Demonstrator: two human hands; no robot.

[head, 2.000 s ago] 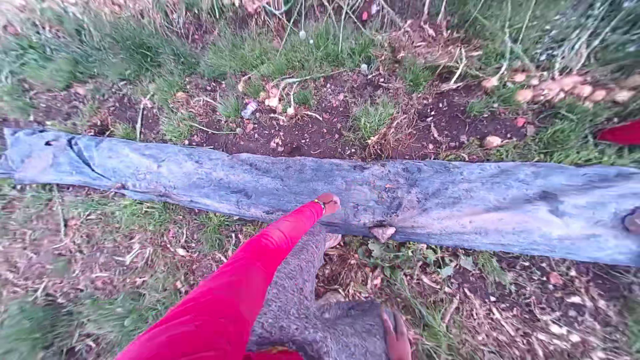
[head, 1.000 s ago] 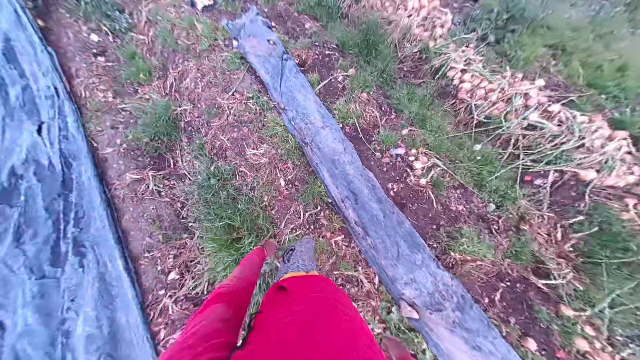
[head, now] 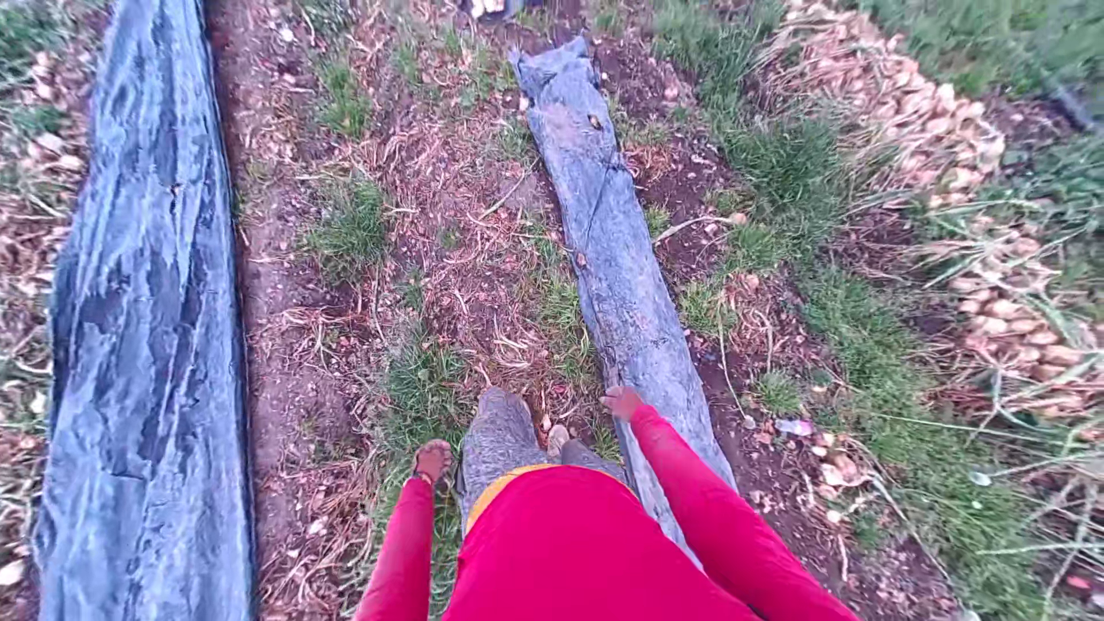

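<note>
A narrow folded strip of grey-blue plastic sheeting lies on the ground, running from the top middle down past my right side. My right hand is over its left edge; whether it touches the sheeting I cannot tell, and its fingers are blurred. At my left side hangs my left hand, above grass, with nothing seen in it and its fingers loosely curled. Small clods or stones rest on the far part of the strip.
A wider sheet of blue-grey plastic stretches along the left. Heaps of harvested onions with dry stalks lie at the right, with more onions nearer. Grass tufts, bare soil and dry stalks lie between. My foot shows below me.
The view has turned a lot, so the strip now runs away from me. My right hand now shows over the strip, and my left hand hangs at my side.
</note>
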